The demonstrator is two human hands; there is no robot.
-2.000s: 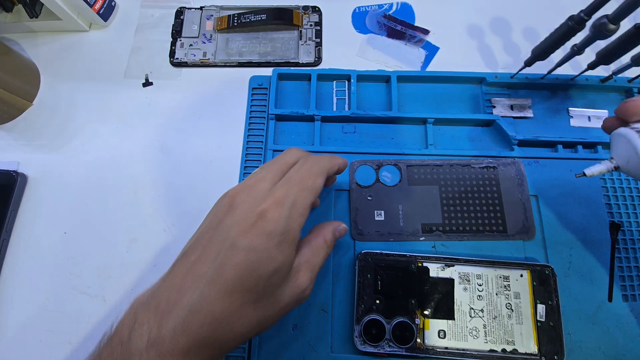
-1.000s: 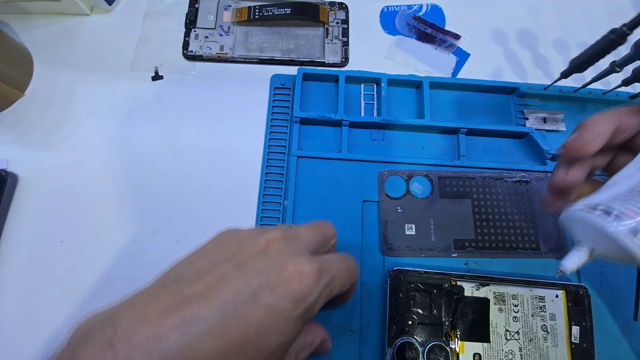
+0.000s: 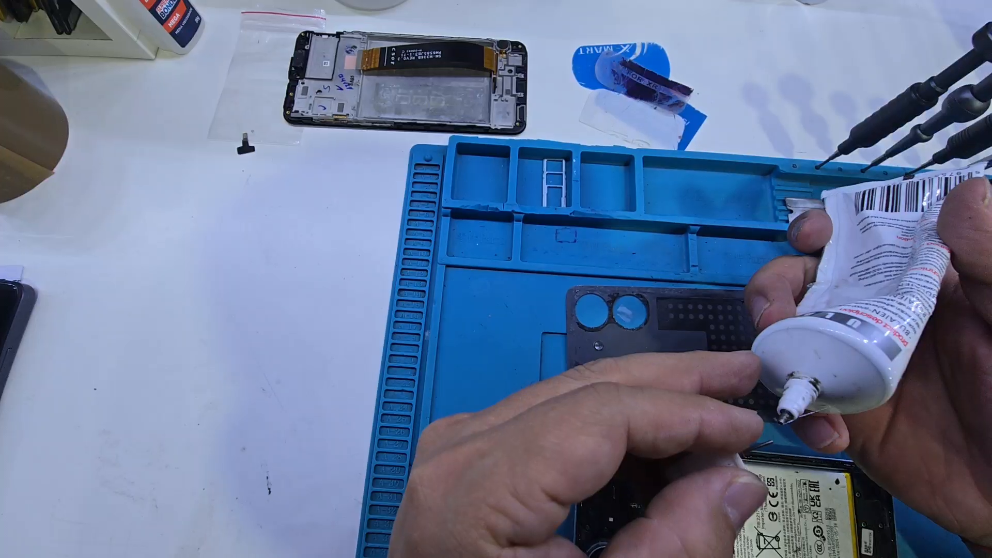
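Observation:
My right hand (image 3: 914, 434) is closed round a white squeeze tube (image 3: 876, 279), its dark-tipped nozzle (image 3: 797, 397) pointing down and left. My left hand (image 3: 589, 457) is beside the nozzle with fingers bent and thumb near the fingertips; a small white bit shows by the thumb, but whether it is held is unclear. Under both hands lies a dark phone back cover (image 3: 635, 341) with two round camera holes. Nearer me, an opened phone with its battery (image 3: 802, 504) exposed is largely covered by my left hand. Both phone parts rest on a blue silicone repair mat (image 3: 488, 333).
A phone frame with a flex cable (image 3: 426, 97) lies beyond the mat, near a small black part (image 3: 246, 145) and blue-and-clear film pieces (image 3: 643, 85). Several screwdrivers (image 3: 907, 116) stand at the back right. A SIM tray (image 3: 553, 183) sits in a mat compartment. A tape roll (image 3: 27, 132) is at left.
My left hand has moved right, from the mat's left part to the tube's nozzle. The tube in my right hand now shows larger and closer to the left hand. The view has shifted.

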